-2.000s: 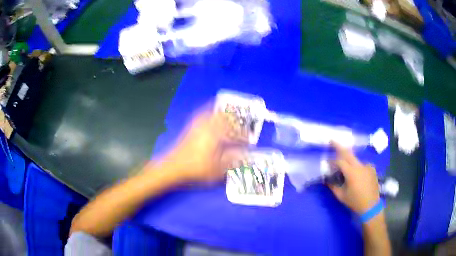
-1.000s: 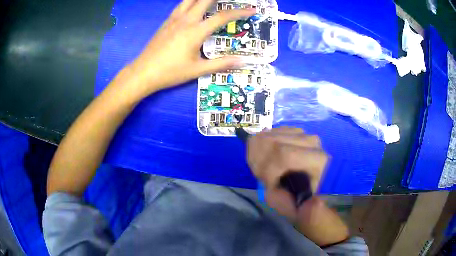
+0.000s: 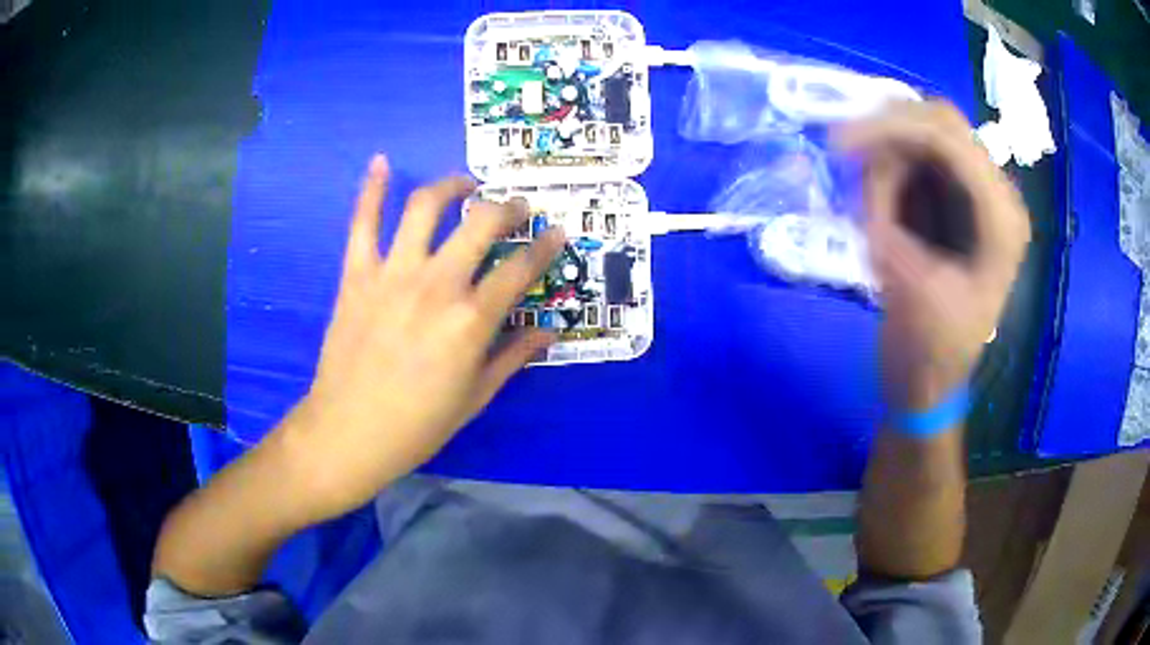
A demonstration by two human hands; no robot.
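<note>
Two white square housing halves lie open side up, one behind the other: the far one (image 3: 559,169) and the near one (image 3: 641,330). Each holds a green circuit board (image 3: 502,101) with small components and wires. My left hand (image 3: 423,309) lies spread over the left part of the near housing, fingertips on its board. My right hand (image 3: 946,227) is blurred, curled around a dark thing, probably the black-handled tool (image 3: 936,208), over the near cord's bag. White cords leave both housings to the right into clear plastic bags (image 3: 731,95).
A blue corrugated sheet (image 3: 744,416) lies under the work on a dark bench (image 3: 114,189). A crumpled white glove or rag (image 3: 1015,101) is at the right. Blue bins (image 3: 51,466) stand at lower left, and a blue panel (image 3: 1091,277) is at the right edge.
My right hand has moved from the near housing's front edge to the right, over the bagged cords. My left hand has moved from the far housing to the near one. The view has shifted.
</note>
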